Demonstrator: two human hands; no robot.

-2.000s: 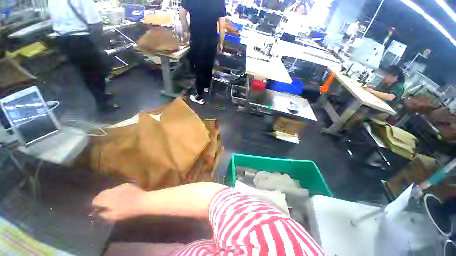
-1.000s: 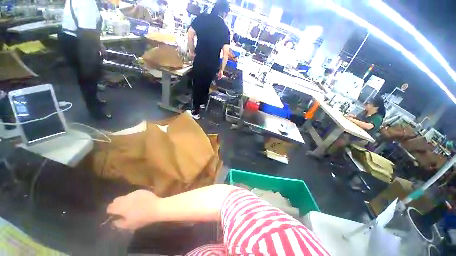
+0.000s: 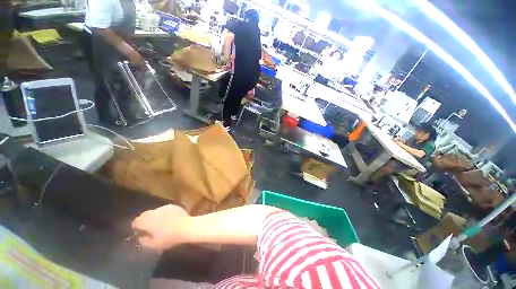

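My right hand reaches in from the lower right over the dark table. Its fingers are bent together, and something small and dark shows at the fingertips, too blurred to name or to tell if it is held. A heap of brown cloth pieces lies just beyond the hand, not touched by it. My left hand is not in view.
A white-framed panel with a cable stands at the left. A green crate is right of my forearm. A yellow-striped sheet is at the lower left. Two people stand beyond; another sits at right.
The view has shifted, and my right hand appears further right in the picture. The person at the left now has a hand at a clear, framed sheet. The brown heap looks unchanged.
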